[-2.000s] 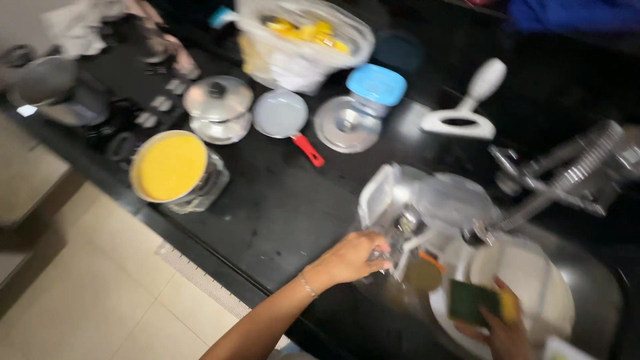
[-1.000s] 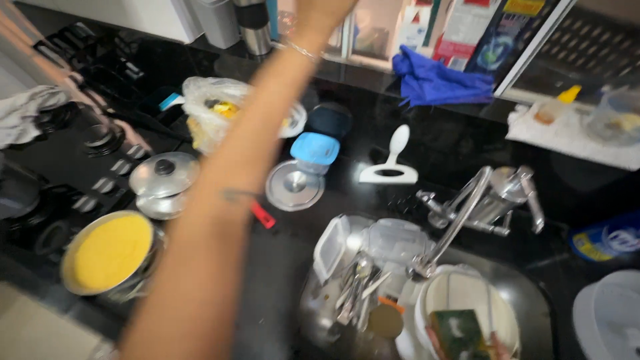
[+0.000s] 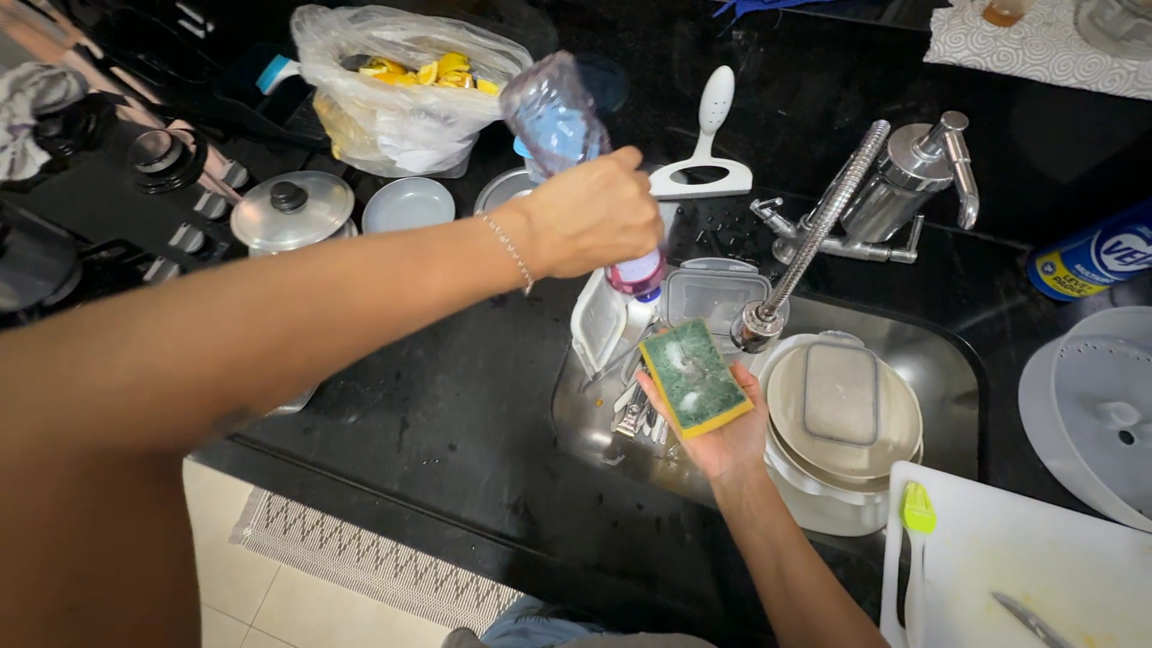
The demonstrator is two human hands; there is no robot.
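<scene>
My left hand (image 3: 589,216) grips a clear plastic bottle (image 3: 553,112) tilted with its cap end down, above the left side of the sink. Below and to the right of it, my right hand (image 3: 720,441) holds a green and yellow sponge (image 3: 697,378), green side up, with white patches of liquid on it. Under the sponge the steel sink (image 3: 945,387) holds cutlery (image 3: 637,418), clear plastic containers (image 3: 717,301) and a stack of pale dishes (image 3: 900,418) with a small rectangular lid (image 3: 841,393) on top. The faucet's spout head (image 3: 759,326) hangs just right of the sponge.
A white cutting board (image 3: 1008,558) with a knife (image 3: 1035,621) and a green-tipped brush (image 3: 918,513) lies right. A white-handled utensil (image 3: 706,171) lies behind the sink. Farther left are a plastic bag of yellow peels (image 3: 405,108), a lidded pot (image 3: 292,211) and a stove (image 3: 117,207).
My left hand, raised toward the back of the counter one second ago, is now over the sink with a bottle. The sponge has come up from the stacked dishes in my right hand.
</scene>
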